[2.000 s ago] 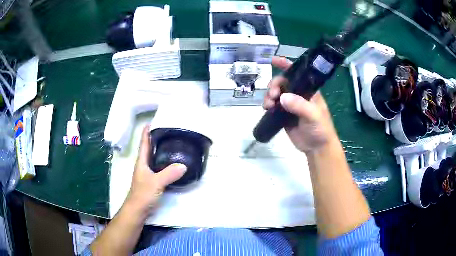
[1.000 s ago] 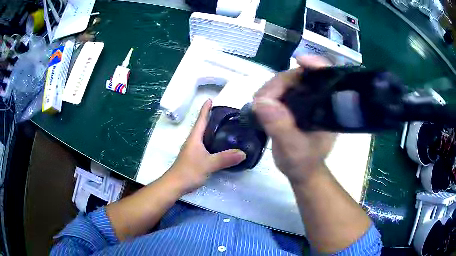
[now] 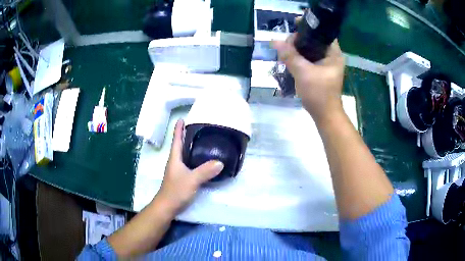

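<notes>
A PTZ dome camera lies on the white mat (image 3: 285, 188), its white housing (image 3: 222, 109) away from me and its black camera head (image 3: 213, 148) toward me. My left hand (image 3: 186, 176) grips the black head from the left, thumb on its face. My right hand (image 3: 318, 76) holds the black electric screwdriver (image 3: 318, 30) upright at the screw feeder (image 3: 262, 79). The screwdriver's tip is blurred at the feeder's front outlet. A white bracket arm (image 3: 155, 109) lies left of the housing.
Another camera (image 3: 188, 20) with a ribbed base stands behind the mat. Waiting units (image 3: 413, 109) with wired black heads stand at the right. A small glue bottle (image 3: 99, 120), a yellow-blue box (image 3: 43, 127) and a white strip (image 3: 66, 120) lie left. A carton (image 3: 58, 224) is below left.
My right hand has moved the screwdriver from the black head, away from me, to the screw feeder. My left hand still holds the head. The camera view has shifted.
</notes>
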